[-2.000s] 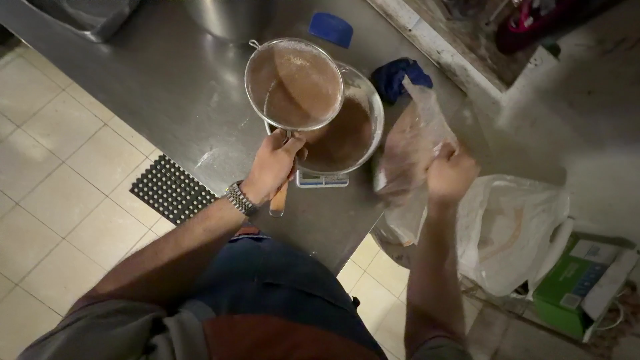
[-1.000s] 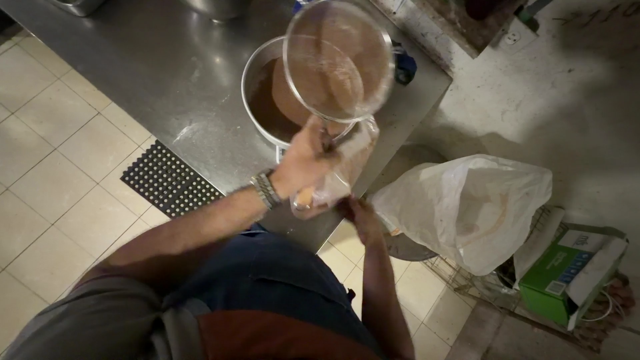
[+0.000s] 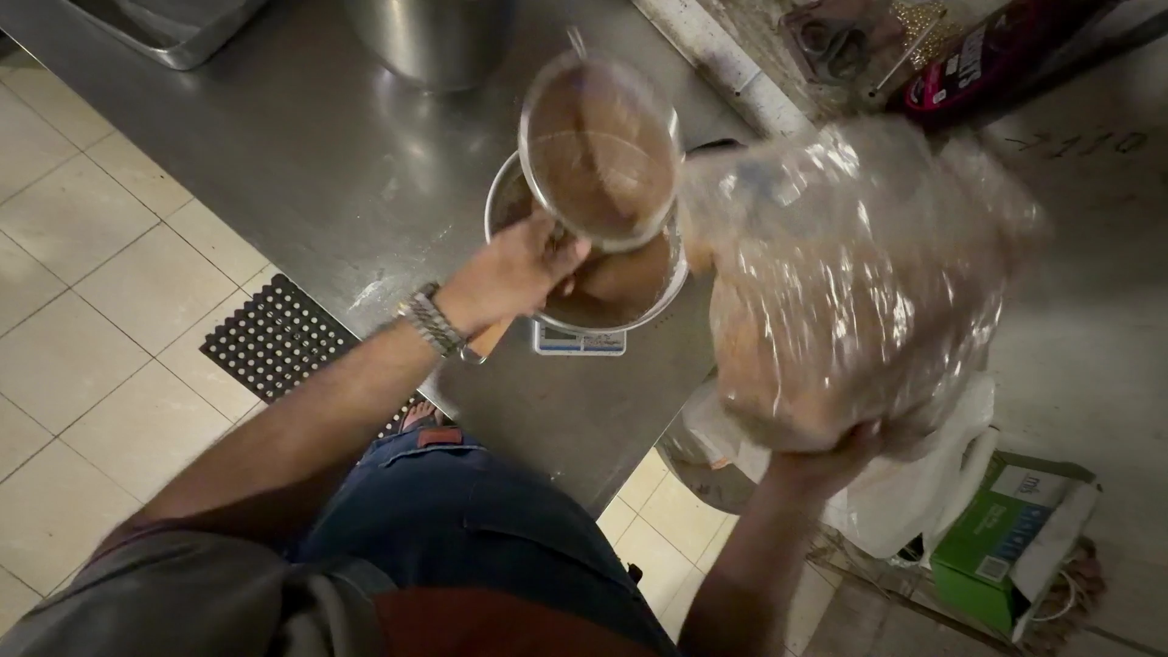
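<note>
My left hand (image 3: 516, 274) grips the handle of a round fine-mesh sieve (image 3: 598, 151), which is held above a metal bowl (image 3: 677, 274). Brown powder (image 3: 625, 278) lies in the bowl, and the bowl rests on a small digital scale (image 3: 579, 342). An orange-brown handle (image 3: 493, 339) shows just below my left wrist. From underneath, my right hand (image 3: 844, 452) holds up a large clear plastic bag (image 3: 849, 292) with brown contents, to the right of the bowl; its fingers are partly hidden by the bag.
A steel pot (image 3: 433, 41) and a metal tray (image 3: 182, 41) stand at the counter's back left. Right of the steel counter (image 3: 301, 164) are a white plastic bag (image 3: 899, 511) and a green box (image 3: 990, 538). A dark bottle (image 3: 976, 68) lies upper right. A perforated black mat (image 3: 278, 338) is on the floor.
The clear bag, low beside the bowl one second ago, is now raised and spread out to the right of it in my right hand. The sieve stays in my left hand above the bowl.
</note>
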